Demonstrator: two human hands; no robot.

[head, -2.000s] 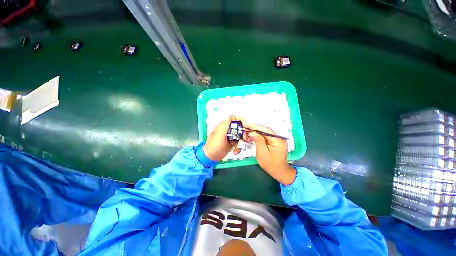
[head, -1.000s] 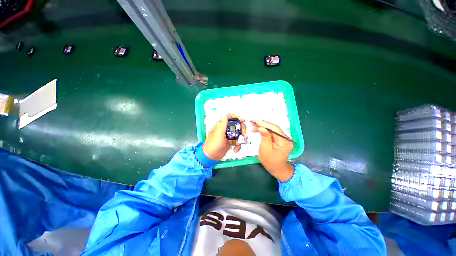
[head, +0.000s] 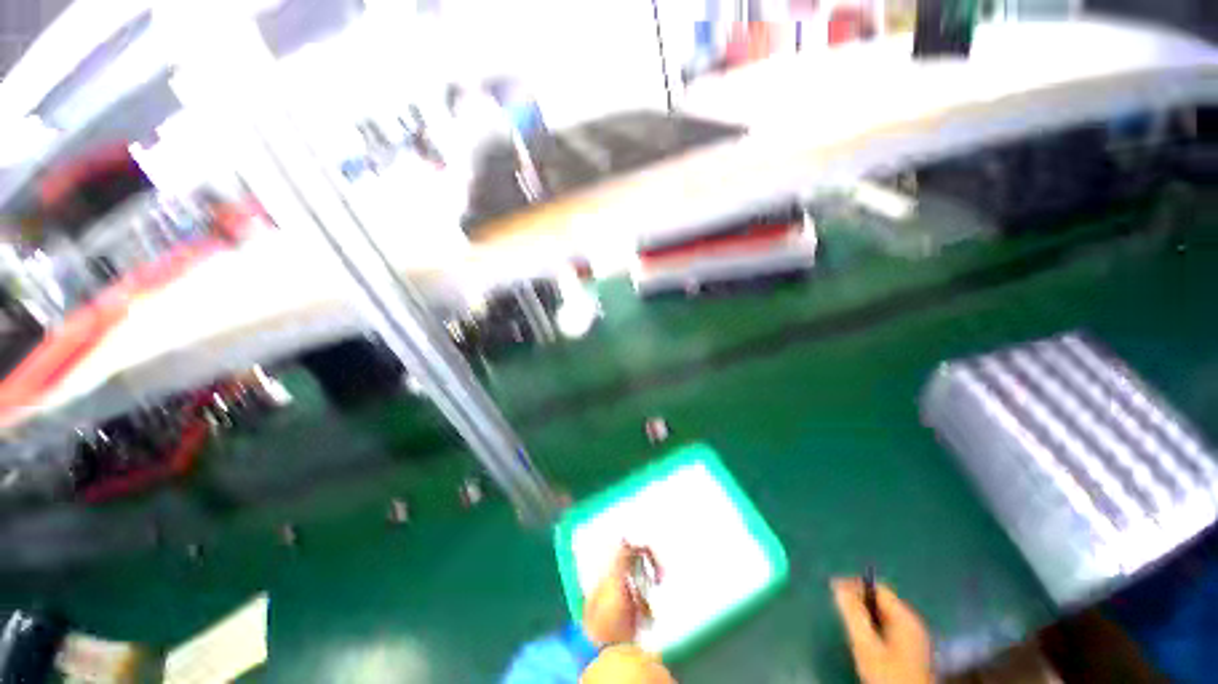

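The picture is blurred. My left hand (head: 612,604) is over the left part of the green tray (head: 765,545), which is filled with white parts. It holds a small dark device unit (head: 645,569) at its fingertips, details smeared. My right hand (head: 887,639) is right of the tray, near the bottom edge, partly cut off. It holds a slim dark tool (head: 871,599) standing up between the fingers.
A slanting grey metal post (head: 448,388) ends just left of the tray. Small units sit spaced along the green bench, one behind the tray (head: 656,429). A stack of clear blister trays (head: 1069,454) stands at right, a pale card (head: 221,647) at lower left.
The view has tilted up and blurred, showing the area beyond the bench. My right hand has moved right, away from the unit and off the tray. My left hand stays over the tray.
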